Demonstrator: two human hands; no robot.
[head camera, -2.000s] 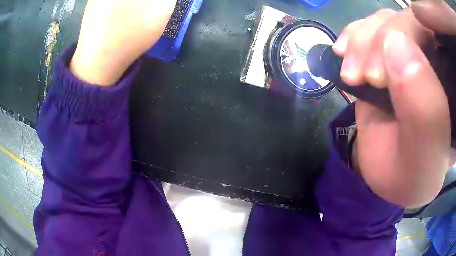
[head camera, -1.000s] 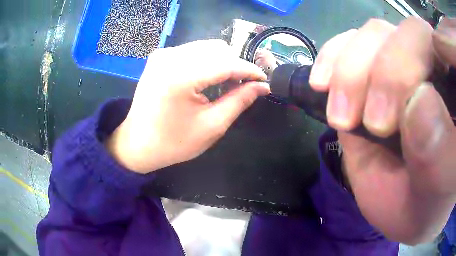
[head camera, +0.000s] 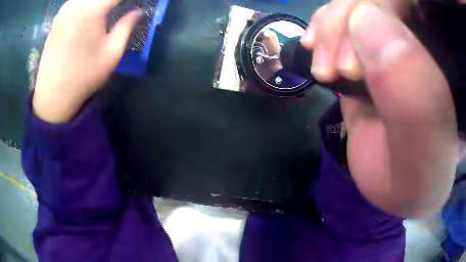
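The round unit (head camera: 266, 65), with a black rim and mirror-like face, lies in the fixture, whose pale strip (head camera: 231, 56) shows on its left. My right hand (head camera: 368, 56) is closed around the black electric screwdriver (head camera: 299, 60), its nose over the right part of the shiny face; the bit is hidden. Small round screw heads or holes show on the face. My left hand (head camera: 82, 56) is over the left part of the blue screw bin (head camera: 137, 64), thumb apart from the fingers; its fingertips are cut off by the top edge, so whether it holds a screw is not visible.
The dark-green bench (head camera: 214, 148) spans the middle, its worn front edge close to my body. A small piece of another blue tray shows at the top edge. Grey floor with a yellow line (head camera: 18, 184) lies at lower left. Blue fabric (head camera: 455, 220) shows at the right edge.
My left hand has moved from beside the screwdriver nose back to the blue bin. The screwdriver has moved from the unit's near edge onto its face, still in my right hand.
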